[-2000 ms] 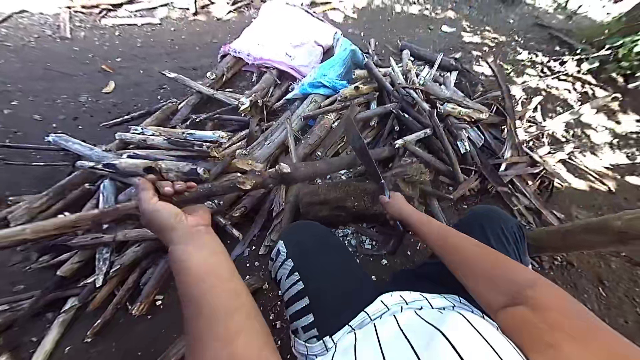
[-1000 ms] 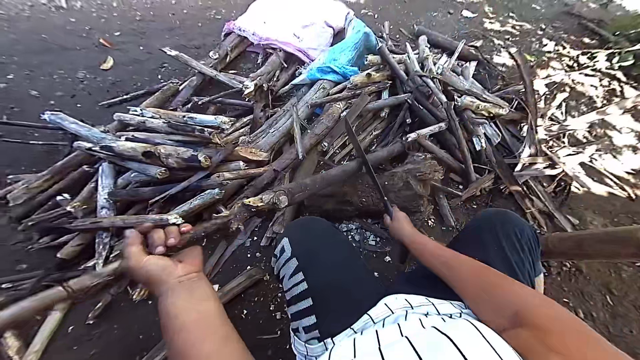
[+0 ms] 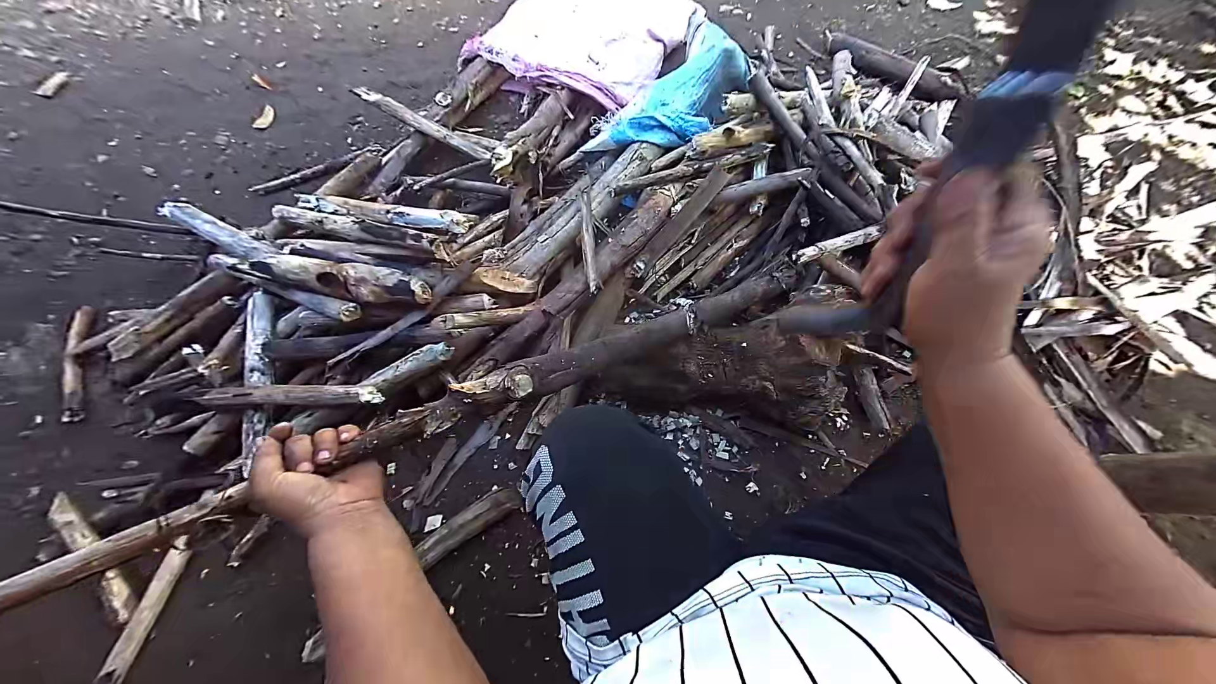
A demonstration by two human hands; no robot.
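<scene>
My left hand (image 3: 318, 475) grips a long wooden branch (image 3: 608, 351) that slants from the lower left up to the right. The branch lies across a thick log (image 3: 712, 380) in front of my knees. My right hand (image 3: 969, 256) is closed around the handle of a machete, raised to the right above the log. The machete's blade (image 3: 1021, 109) is blurred, and its upper end is cut off by the top edge of the view. Small wood chips (image 3: 698, 442) lie on the soil beside the log.
A big heap of cut sticks (image 3: 361, 275) spreads ahead and to the left. A white and pink sack (image 3: 589, 47) and a blue plastic sack (image 3: 679, 90) lie on it. Dry leaves and bark (image 3: 1140, 228) cover ground at the right. Another log (image 3: 1164, 483) is beside my right leg.
My right hand has lifted the machete up from beside the log. My left hand still holds the branch.
</scene>
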